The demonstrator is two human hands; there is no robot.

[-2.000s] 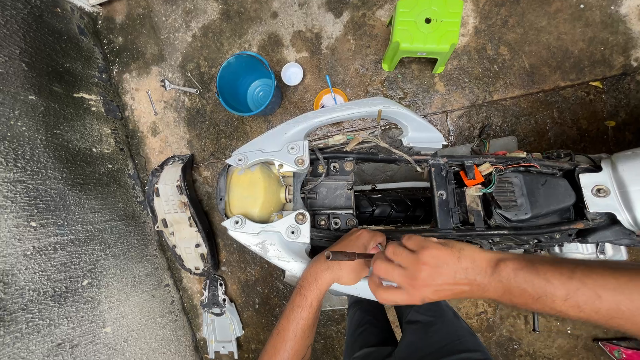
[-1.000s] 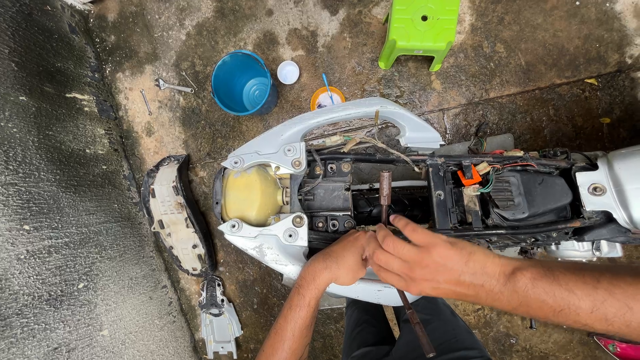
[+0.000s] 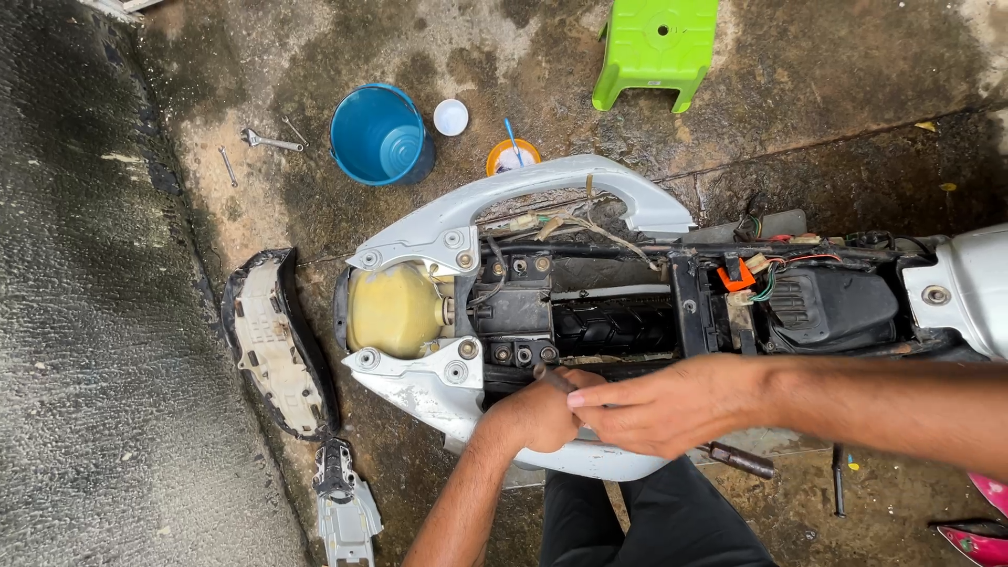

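A rusty multi-ended socket wrench (image 3: 740, 460) lies between my hands at the near side rail of a motorcycle's stripped tail frame. My left hand (image 3: 531, 417) is curled round it over the near silver grab rail (image 3: 610, 465), its fingers partly hidden. My right hand (image 3: 669, 405) pinches the wrench with thumb and fingers; one socket end shows by my left knuckles, another below my right wrist. What the tool sits on is hidden. Left of the hands are the yellowish tail-light housing (image 3: 394, 315) and frame bolts (image 3: 524, 356); the rear tyre (image 3: 614, 327) shows behind them.
On the wet concrete are a blue bucket (image 3: 378, 134), white cup (image 3: 450, 117), orange bowl (image 3: 502, 160), green stool (image 3: 657, 51), adjustable wrench (image 3: 272, 142) and removed seat (image 3: 276, 346). Loose wiring (image 3: 598, 228) hangs by the far rail. Pink panels (image 3: 976, 543) lie lower right.
The wrench has turned in my hands: a socket end that pointed up over the tyre a second ago now lies by my left knuckles. My right hand has shifted with it.
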